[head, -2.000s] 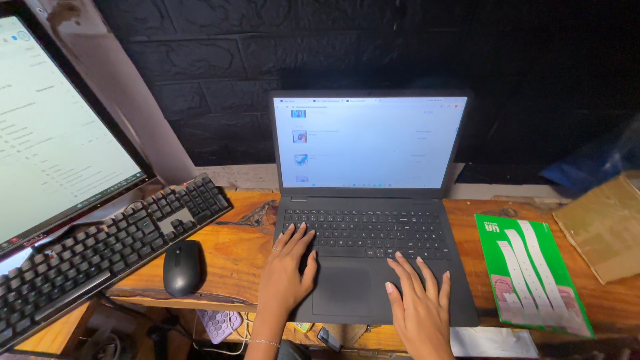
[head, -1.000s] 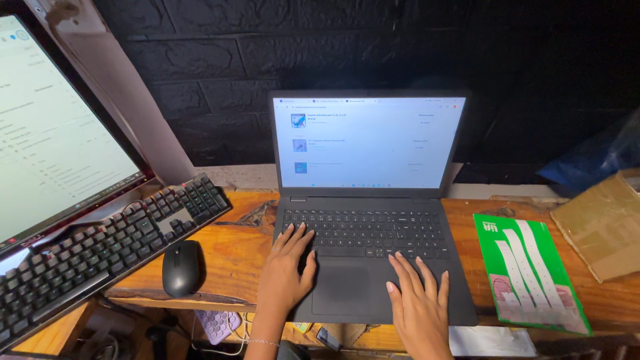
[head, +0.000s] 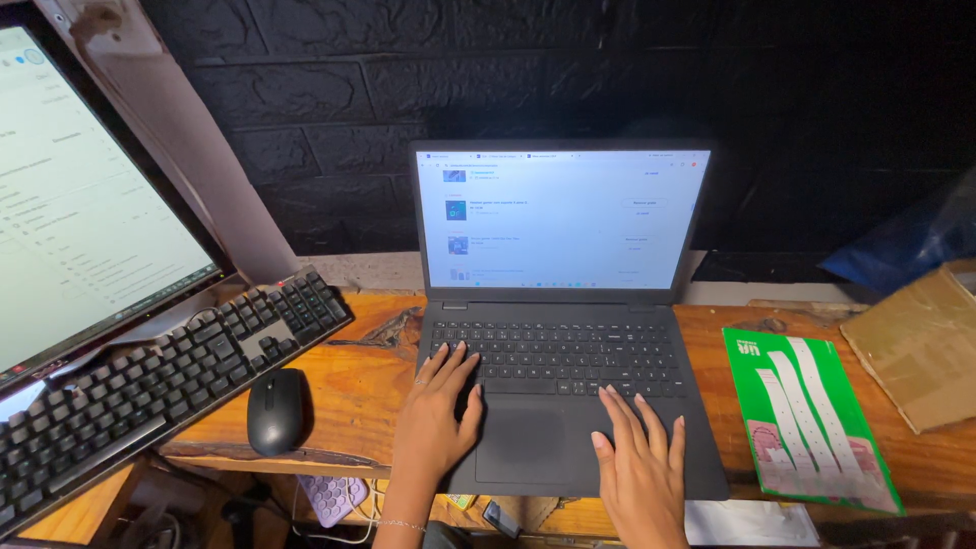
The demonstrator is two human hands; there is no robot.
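A dark laptop (head: 518,442) stands unfolded on a wooden desk, its lit screen (head: 564,229) showing a web page with a list of small pictures and writing. My left hand (head: 438,415) rests on the left palm rest, fingertips on the left keys, a ring on one finger and a thin bracelet at the wrist. On the right palm rest lies my right hand (head: 644,465), fingers spread, their tips near the lower keys and the arrow keys. The touchpad (head: 521,442) shows between both hands. Neither hand holds anything.
A black mouse (head: 275,412) and a mechanical keyboard (head: 183,366) are left of the laptop, below a lit monitor (head: 84,206). A green printed packet (head: 808,419) and a cardboard piece (head: 923,343) lie to the right. Cables and a purple object (head: 333,497) show below the desk edge.
The list on the laptop screen has scrolled to other entries. Both hands have stayed in about the same place.
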